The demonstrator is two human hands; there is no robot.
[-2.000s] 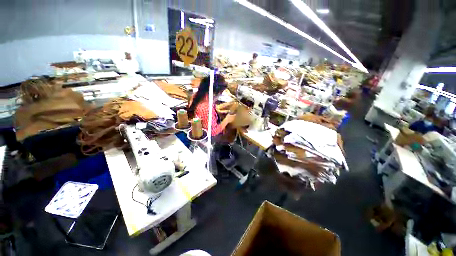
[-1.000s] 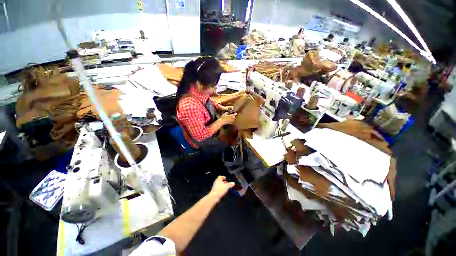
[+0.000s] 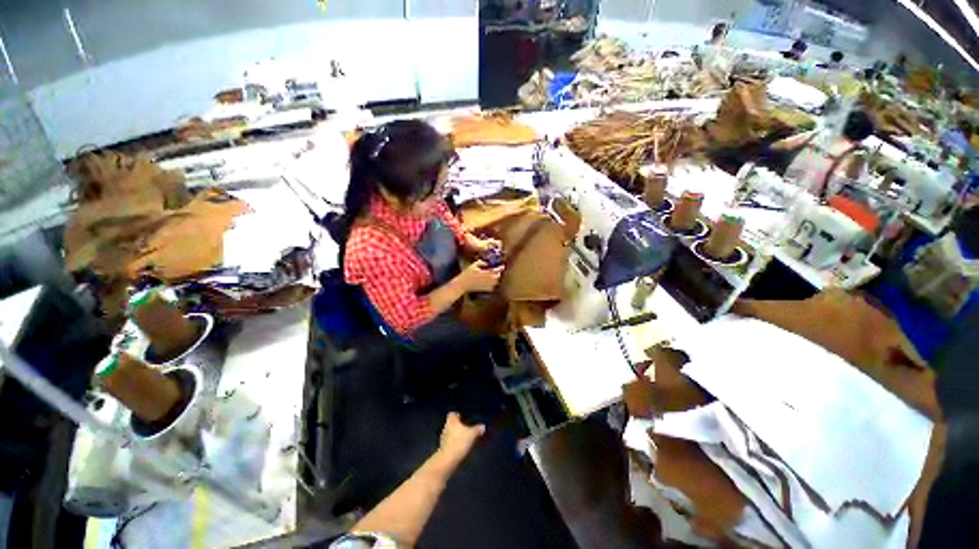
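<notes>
My left hand (image 3: 461, 438) reaches forward from the bottom edge, small and slightly blurred, with fingers apart and nothing visible in it. A seated person in a red checked shirt (image 3: 392, 263) is beyond it, head bent down. This person holds a small dark object (image 3: 492, 257) in both hands, beside brown bag panels (image 3: 534, 257). My hand is below and apart from that object, over the dark floor. My right hand is out of the picture.
A sewing machine (image 3: 590, 214) stands right of the person. White sheets and brown panels (image 3: 805, 397) are piled at lower right. Thread cones (image 3: 140, 388) stand on the left table (image 3: 258, 375). More brown panels (image 3: 161, 236) lie behind at left.
The view has moved closer to the seated person, and the carton has left it. My left arm came into view and stays stretched out. The person's head is bent lower.
</notes>
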